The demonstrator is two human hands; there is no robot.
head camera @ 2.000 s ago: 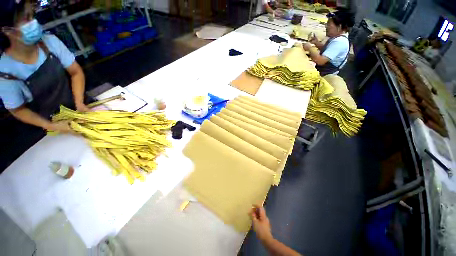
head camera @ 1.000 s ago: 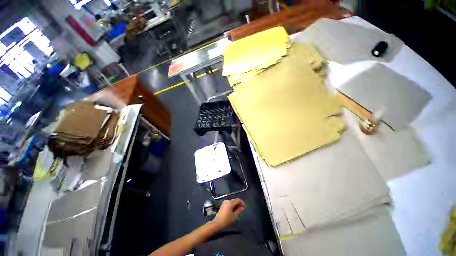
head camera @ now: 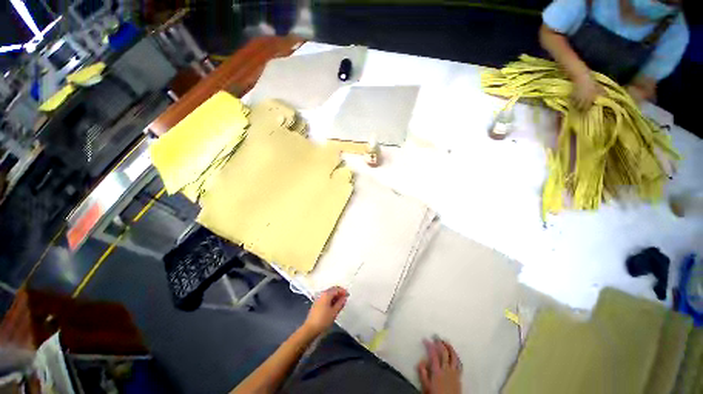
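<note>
A pile of khaki panels with notched edges lies back up near the bench end. A brighter yellow pile lies beside it. My left hand is loosely curled at the bench's near edge, just below the khaki pile, with nothing visible in it. My right hand is at the bottom of the picture, fingers spread on grey card, partly cut off by the frame edge. The staggered row of khaki panels lies to its right, cut off by the picture's edge.
A coworker handles a heap of yellow strips across the bench. Small bottles, a black rounded object and a black crumpled item lie on the top. A black stool stands below the bench edge.
The view has swung from the staggered row to the floor and piles, then partly back along the bench. My left hand is now at the bench edge; my right hand is back in view on the card.
</note>
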